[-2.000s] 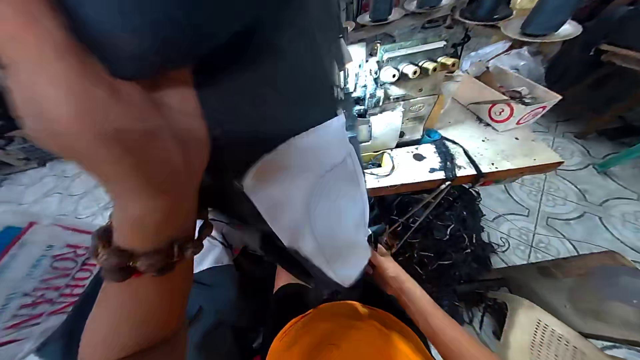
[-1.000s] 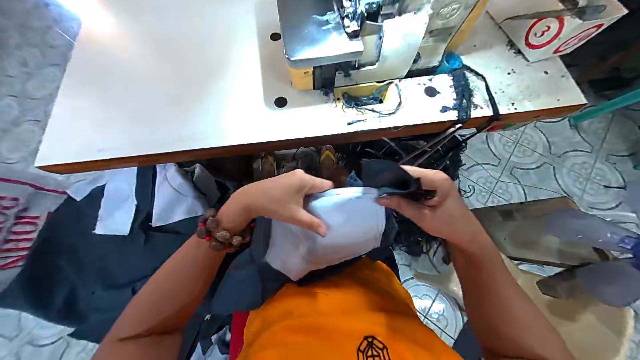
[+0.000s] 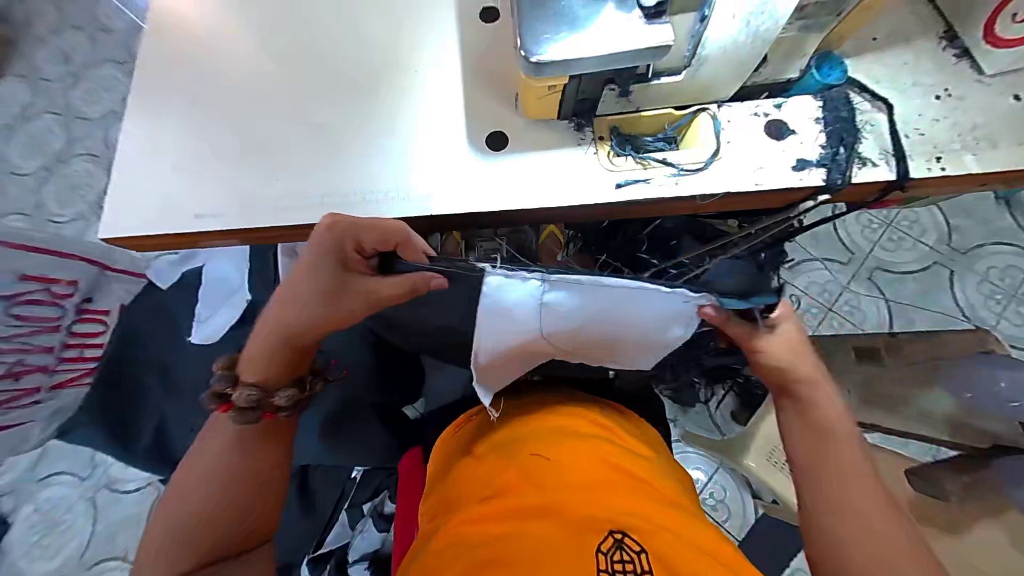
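A dark garment piece (image 3: 432, 316) with a white pocket-lining cloth (image 3: 588, 320) along its upper edge is stretched between my two hands, just below the table's front edge. My left hand (image 3: 348, 276) pinches the dark edge at the left between thumb and fingers. At the right, my right hand (image 3: 764, 344) grips the other end, where the white cloth meets dark fabric. Loose threads hang from the white cloth's edge and lower corner. The garment's lower part is hidden behind the white cloth and by my lap.
Above my hands is a white sewing table (image 3: 304, 120) with an industrial sewing machine (image 3: 592, 36) and a yellow-edged slot (image 3: 656, 140) holding thread scraps. Dark fabric (image 3: 136, 384) lies at the left beside a printed sack (image 3: 48, 336). Dark scraps and thin rods are under the table's right part.
Both hands have moved apart, drawing the garment edge out straight between them. Two seconds ago the left hand was raised near the camera. The view has shifted down from the machine.
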